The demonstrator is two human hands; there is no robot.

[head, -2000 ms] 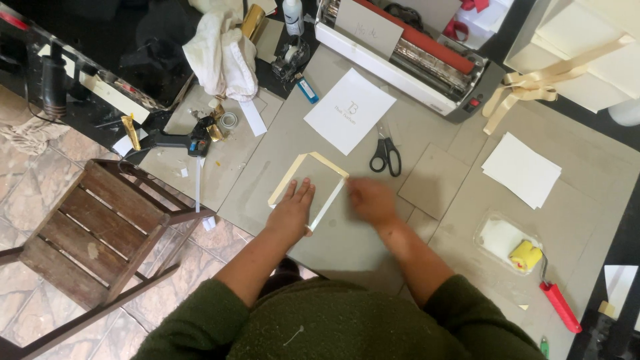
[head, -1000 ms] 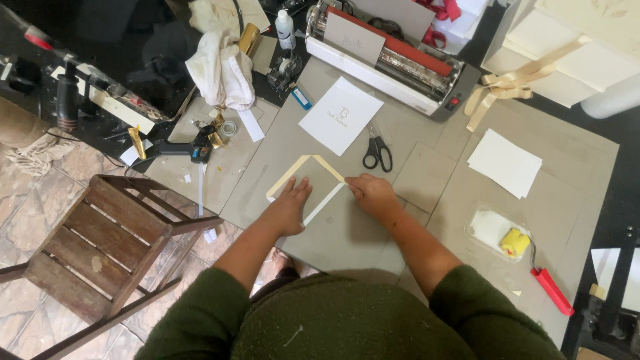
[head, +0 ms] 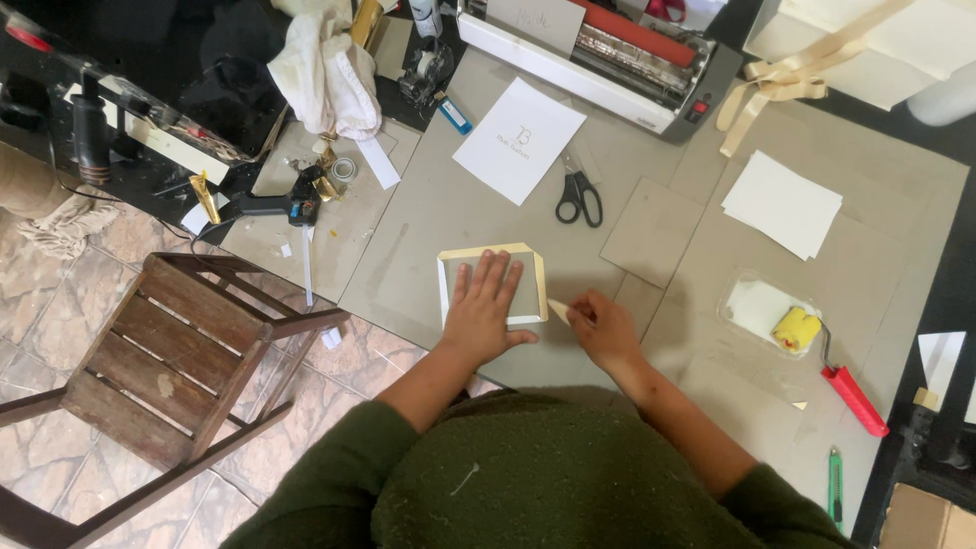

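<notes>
A grey cardboard panel point(head: 524, 293) with cream and white folded edges lies on the table. My left hand point(head: 482, 305) rests flat on it, fingers spread, holding nothing. Just right of the panel, my right hand point(head: 602, 324) grips a pale pointed folding tool point(head: 560, 311), its tip by the panel's right edge. Black-handled scissors point(head: 579, 200) lie farther back, beside a printed white sheet point(head: 520, 141). A stack of white paper point(head: 784, 204) sits to the right. Nearer, a yellow foam roller point(head: 797, 331) with a red handle rests on a tray of white stuff point(head: 751, 303).
A machine with a red roller point(head: 640, 34) stands at the back. A glue gun point(head: 293, 200), white cloth point(head: 328, 76) and blue-capped item point(head: 454, 114) are at the left. A green utility knife point(head: 836, 488) lies near right, a wooden chair point(head: 168, 366) front left.
The panel has been turned so that its sides sit more squarely to me. My left hand still lies on it. My right hand has moved a little away from its edge.
</notes>
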